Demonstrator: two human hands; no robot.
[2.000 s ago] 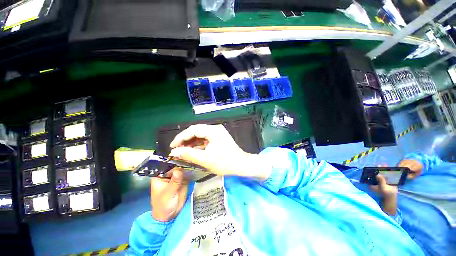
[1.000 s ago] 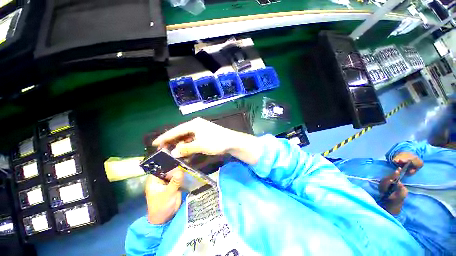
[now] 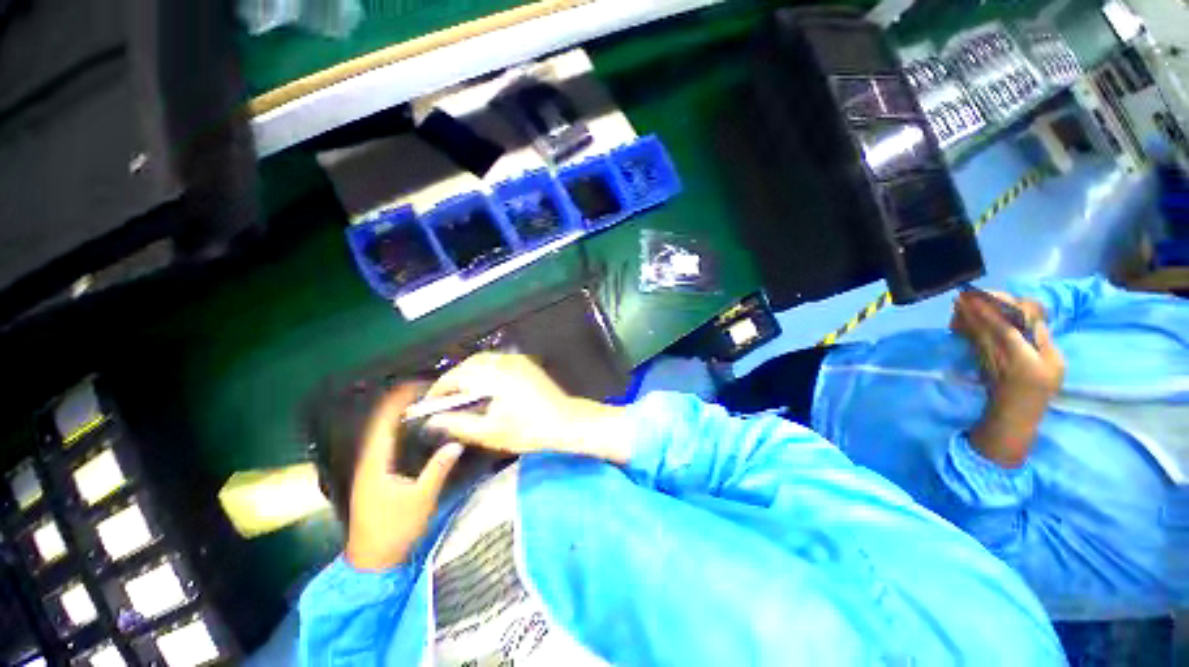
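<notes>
My right hand [image 3: 502,407] is over the black work tray [image 3: 561,341] with its fingers closed on a thin pale object [image 3: 447,405]. I cannot tell if that is tweezers or a phone edge-on. My left hand [image 3: 391,489] is beside it at the tray's left part, blurred, with thumb and fingers apart. Something dark shows between the hands, too unclear to name. Whether my left hand holds it is hidden. The blue parts bins [image 3: 469,235] stand in a row beyond the tray, with dark contents.
Phone bodies [image 3: 127,530] lie in a large foam tray at left. A yellow pad [image 3: 274,499] is left of the work tray. A clear bag [image 3: 674,263] lies right of the bins. Black trays [image 3: 928,215] stand at right, near a neighbour's hands [image 3: 1011,352]. A raised shelf edge [image 3: 391,86] crosses behind.
The phone body held in my left hand earlier is no longer plainly visible. My hands are lower over the tray, and the left has opened somewhat. The view has turned and shifted right.
</notes>
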